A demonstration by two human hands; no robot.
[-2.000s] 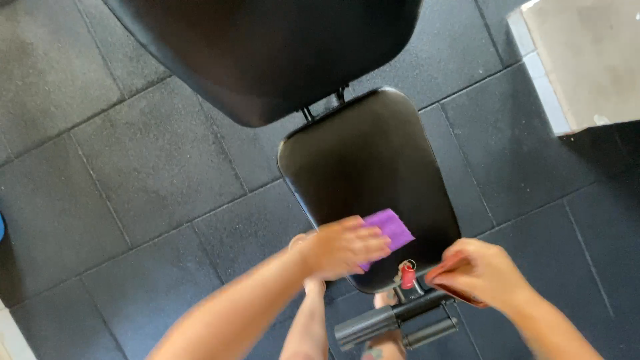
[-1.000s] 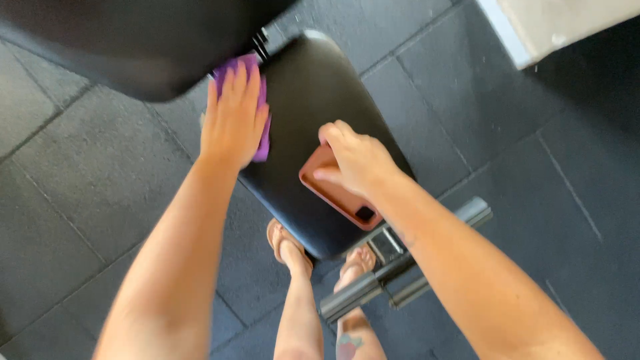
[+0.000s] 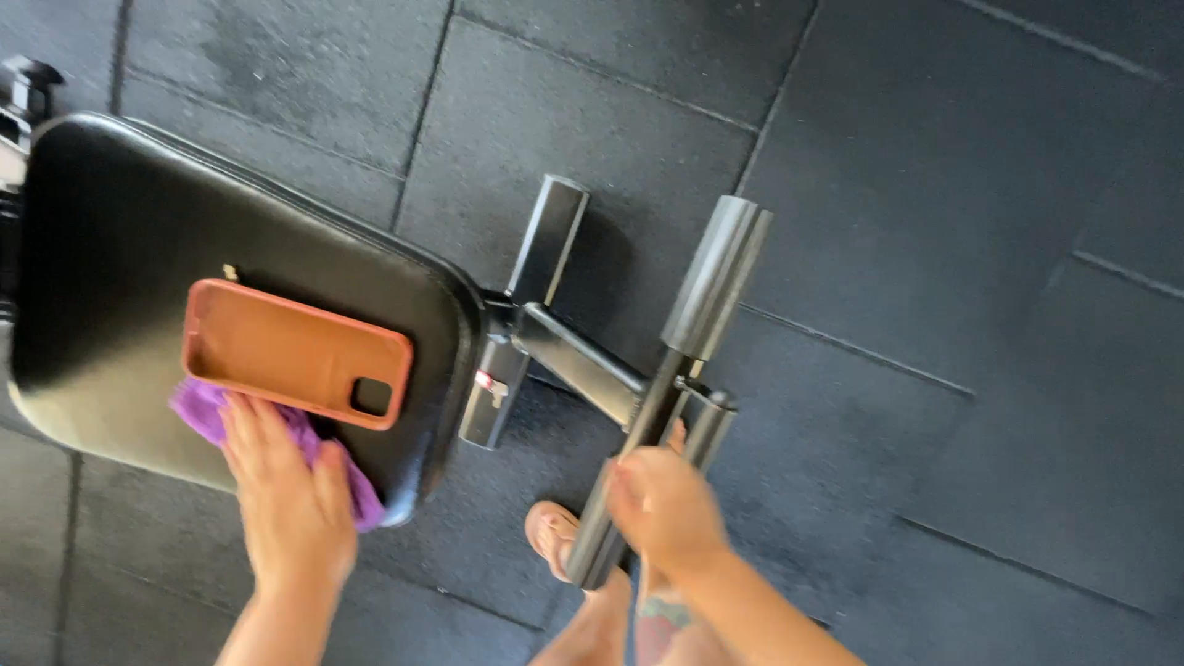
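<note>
My left hand (image 3: 291, 499) lies flat on a purple cloth (image 3: 310, 444), pressing it against the black padded seat (image 3: 139, 305) of a gym bench. Just above my fingers an orange-brown phone case (image 3: 287, 347) rests open side up on the seat, a small metal piece (image 3: 230, 273) showing at its upper edge. My right hand (image 3: 661, 504) has curled fingers and is over the grey foam roller (image 3: 601, 527) at the bench's end; whether it grips the roller or something small is unclear. A key with a red tag (image 3: 490, 387) lies on the bench's metal foot.
The bench's metal frame (image 3: 578, 361) runs from the seat to more foam rollers (image 3: 717, 277). My feet in sandals (image 3: 553, 536) stand beside the lower roller. Dark rubber tiles (image 3: 879, 277) cover the floor, and a black adjuster knob (image 3: 35, 74) is at the upper left.
The phone case, in my right hand earlier, now lies let go on the seat. My right hand has moved to the foam roller. The view has swung round strongly toward the bench's end.
</note>
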